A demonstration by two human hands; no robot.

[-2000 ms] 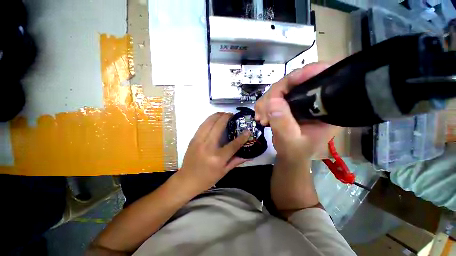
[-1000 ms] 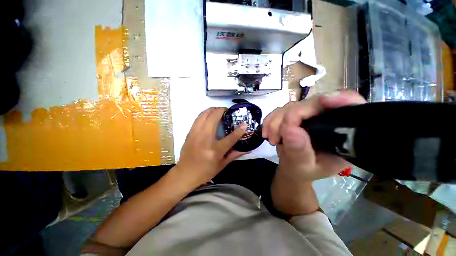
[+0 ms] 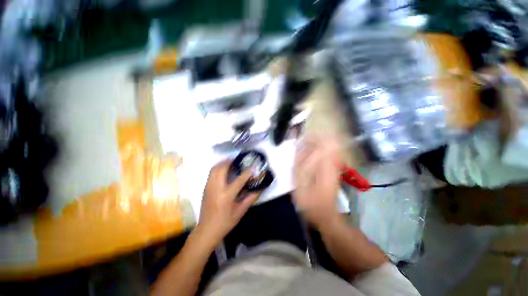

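The whole view is blurred. My left hand (image 3: 222,193) holds the round black unit (image 3: 236,167) over the white paper (image 3: 279,173), with fingers across its silver-white inner part. My right hand (image 3: 317,173) is smeared by motion, to the right of the unit. A red-handled tool (image 3: 354,178) with a thin dark shaft shows just right of that hand; whether the hand touches it is unclear. The long black power screwdriver (image 3: 283,115) is beyond my right hand, beside the screw feeder (image 3: 231,99), and away from the hand.
Clear plastic trays (image 3: 393,98) are at the right. A loose clear tray or sheet (image 3: 389,217) is low at right. Orange-yellow tape (image 3: 110,217) covers the left front of the bench. Dark units (image 3: 26,156) are at far left. Part of another person shows at far right.
The view has turned and shows more of the far side. My right hand has let go of the power screwdriver, which is now beside the feeder. My left hand still holds the unit.
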